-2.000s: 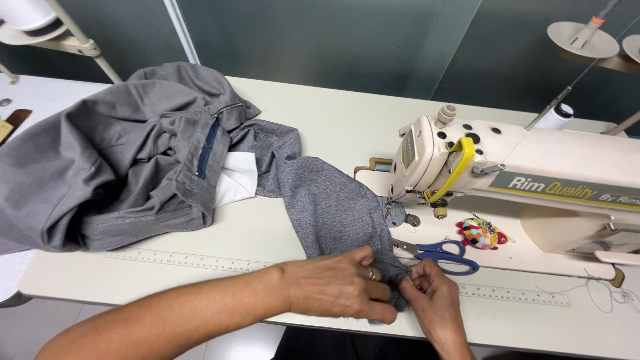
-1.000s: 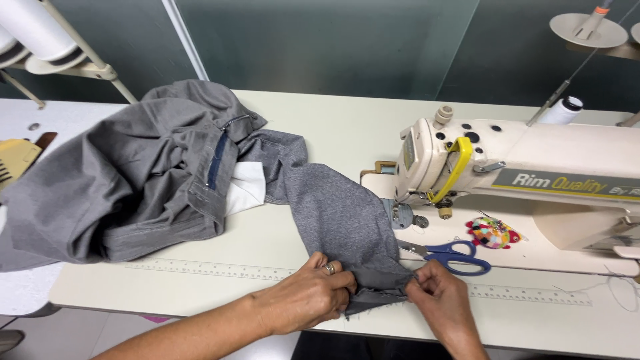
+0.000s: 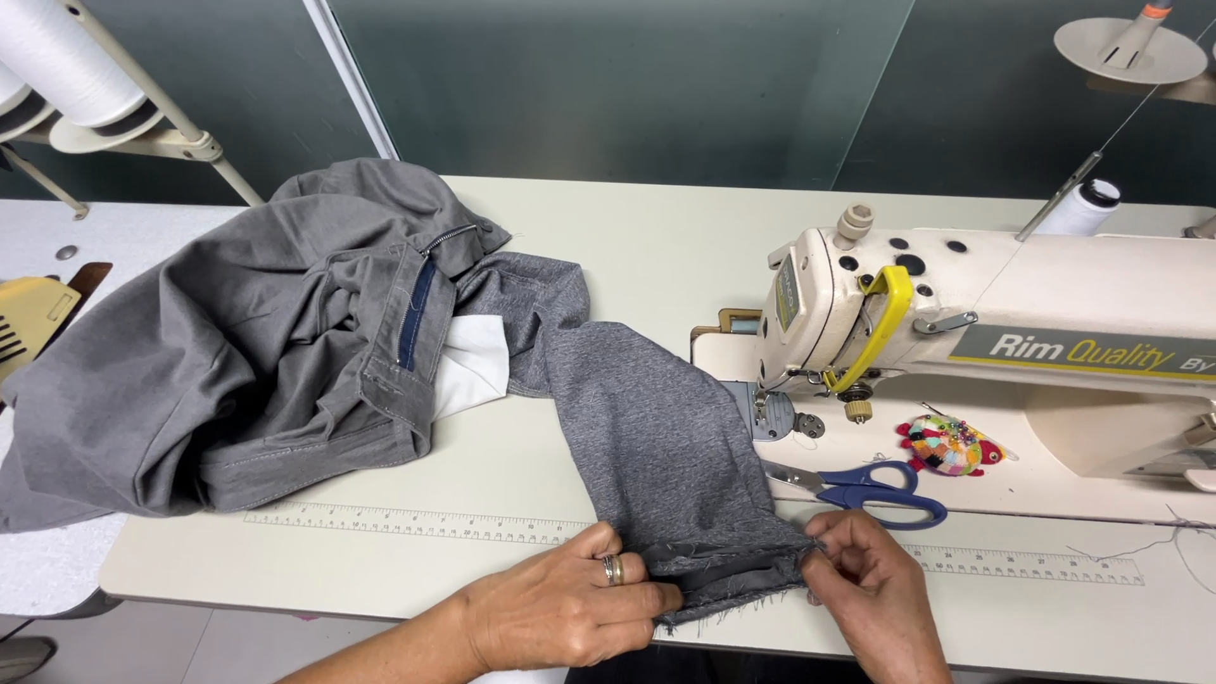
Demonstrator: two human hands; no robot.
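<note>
A heather-grey fabric leg or sleeve (image 3: 655,427) lies across the table edge, its raw, frayed end pointing toward me. My left hand (image 3: 579,598), with rings on one finger, pinches the left side of that open end. At the right corner of the same end, my right hand (image 3: 864,579) grips the edge between thumb and fingers. Dark grey lining shows inside the opening. The cloth joins or passes under a bunched grey garment (image 3: 285,351) with a zipper (image 3: 415,313) and a white cloth piece (image 3: 475,366). Blue-handled scissors (image 3: 855,489) lie beside my right hand.
A Rim Quality sewing machine (image 3: 1007,304) stands at the right, with a colourful pincushion (image 3: 950,445) on its bed. A printed ruler scale (image 3: 408,521) runs along the table's front. White thread cones (image 3: 76,62) stand at the upper left. Loose thread lies at far right.
The frayed end of the fabric is spread wider between my hands, and its opening now shows. Earlier it was bunched and my hands were closer together.
</note>
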